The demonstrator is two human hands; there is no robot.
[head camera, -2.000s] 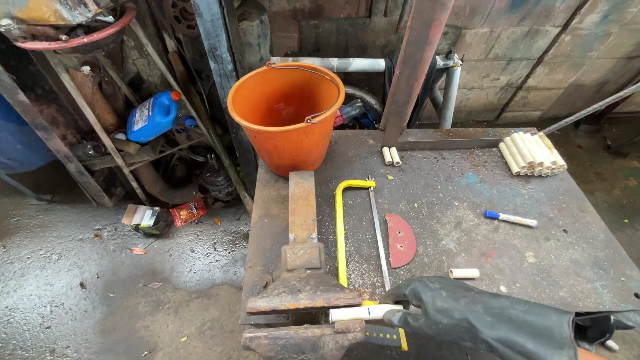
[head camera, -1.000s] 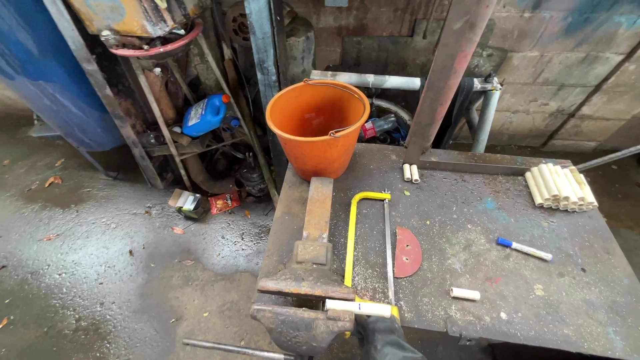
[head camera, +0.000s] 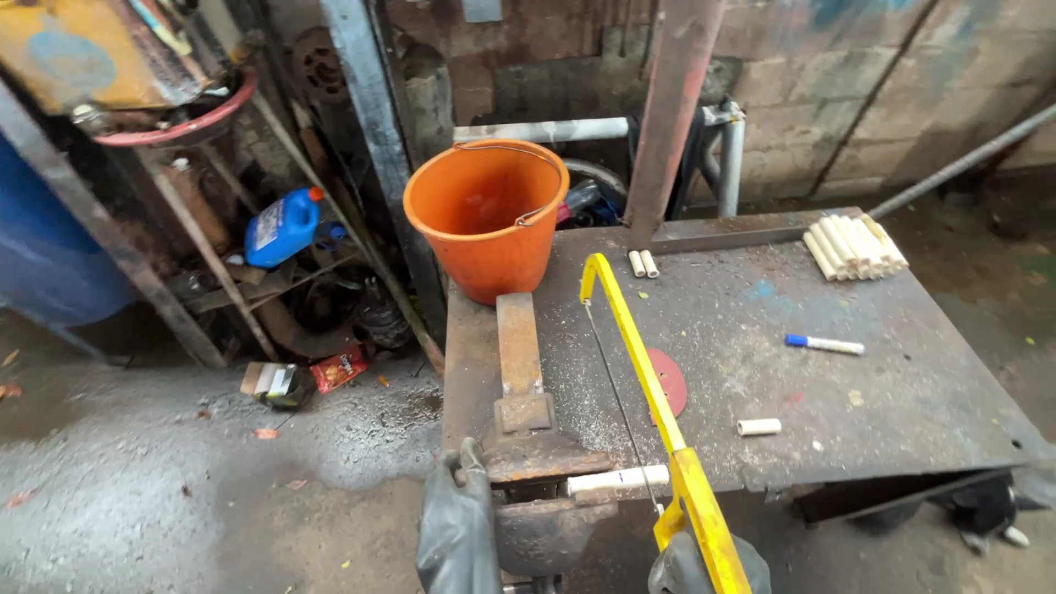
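Observation:
My right hand (head camera: 709,565), in a dark rubber glove, grips the handle of a yellow hacksaw (head camera: 639,355), whose frame points up and away over the bench. My left hand (head camera: 460,520), gloved alike, rests at the left end of the jaws of a rusty bench vise (head camera: 549,458); whether its fingers hold the vise is unclear. A white plastic pipe piece (head camera: 606,481) with a blue mark lies at the vise jaws and sticks out to the right, beside the saw blade. Behind the saw frame lies a red half disc (head camera: 670,384).
On the metal bench (head camera: 825,388) are a short pipe piece (head camera: 759,426), a blue-capped marker (head camera: 825,344), two small pipe pieces (head camera: 643,264) and a pile of pipes (head camera: 854,247). An orange bucket (head camera: 487,256) stands at the back left corner, near a metal post (head camera: 672,107).
The hacksaw, lying on the bench before, is now raised in my right hand. My left hand has come into view at the vise. My right hand has let go of the pipe piece.

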